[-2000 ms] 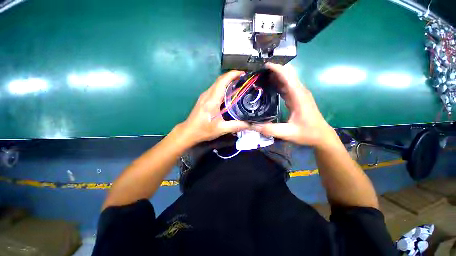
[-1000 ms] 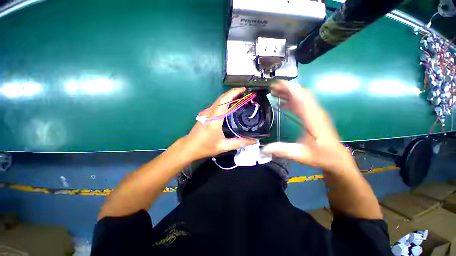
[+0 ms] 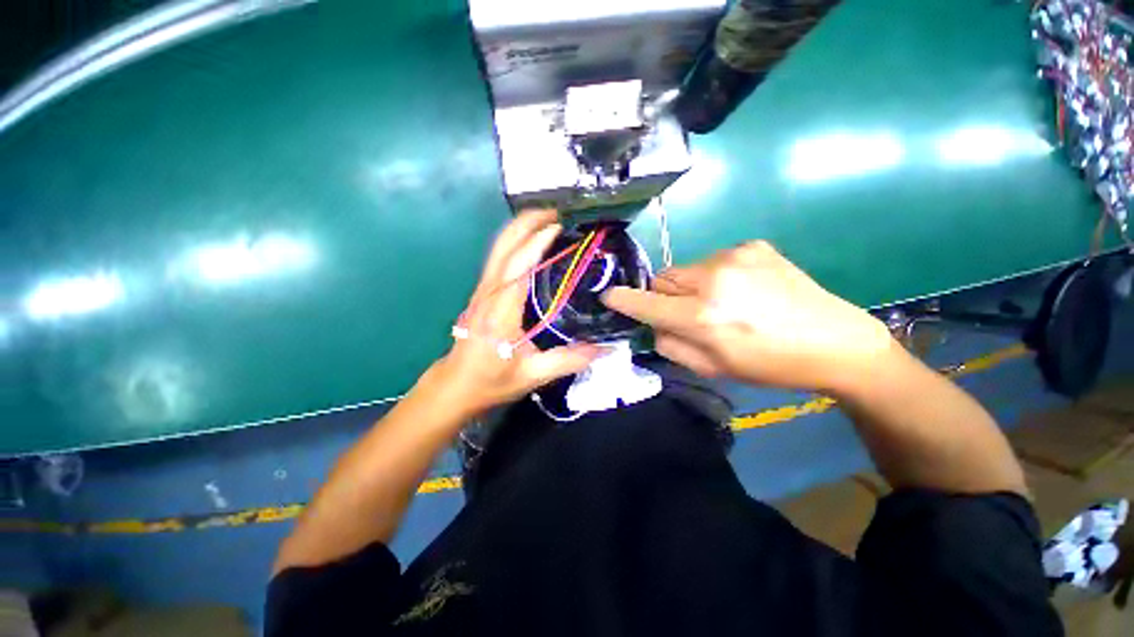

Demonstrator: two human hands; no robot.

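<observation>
A round device housing (image 3: 594, 311) with a black open interior is held at the bench edge. My left hand (image 3: 491, 330) grips its left side. Red, orange and yellow lead wires (image 3: 572, 276) come out of the opening and hang over my left hand, with small white connectors (image 3: 504, 351) at their ends. My right hand (image 3: 721, 311) has its index finger pointing into the housing's interior; whether it grips anything is hidden. A white bracket (image 3: 613, 381) is attached below the housing, with a thin white cable (image 3: 557, 414) beside it.
A silver screw feeder (image 3: 597, 75) stands on the green bench (image 3: 311, 187) just beyond the housing. A thick black electric screwdriver (image 3: 746, 56) hangs to its right. Small wired components (image 3: 1094, 93) lie piled at the far right. A black round object (image 3: 1077, 326) is below the bench edge.
My right hand has come off the housing's right side and its index finger now points into the opening. My left hand still holds the housing. The view has turned and shifted.
</observation>
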